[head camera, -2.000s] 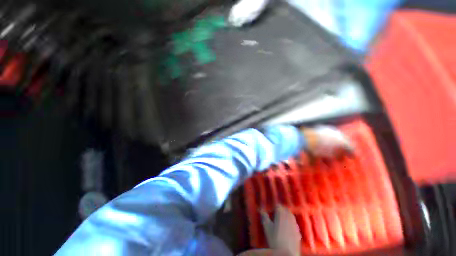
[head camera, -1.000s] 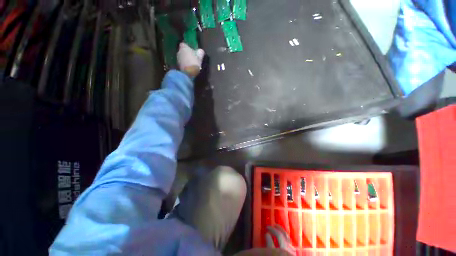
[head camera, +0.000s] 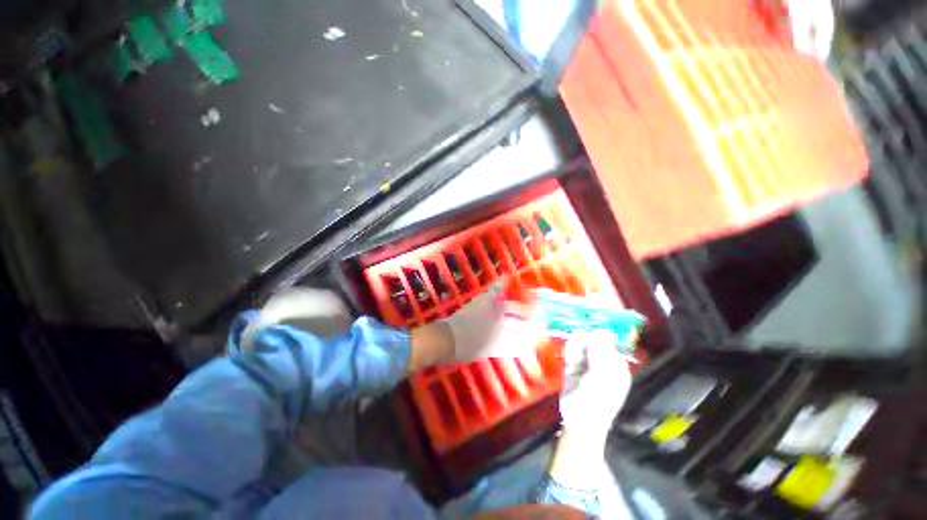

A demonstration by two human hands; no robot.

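Observation:
A blurred green circuit board (head camera: 590, 317) is held above the red slotted tray (head camera: 478, 404) in a black tote. My left hand (head camera: 476, 327), in a pale glove, grips the board's left end. My right hand (head camera: 595, 381), also gloved, grips its right end from below. Blur hides the exact fingertips and whether there is more than one board. The tray's far row holds several boards standing in slots, and its near pockets look dark and empty.
A black work surface (head camera: 305, 132) at upper left bears green boards (head camera: 208, 53) and small white bits. Another red slotted tray (head camera: 701, 122) stands tilted at upper right, with a gloved hand at its top edge. Black boxes with yellow labels (head camera: 808, 479) lie at lower right.
My left hand has moved from the boards on the black surface to above the tray. My right hand has risen from the tray's near edge to the board. The view has turned.

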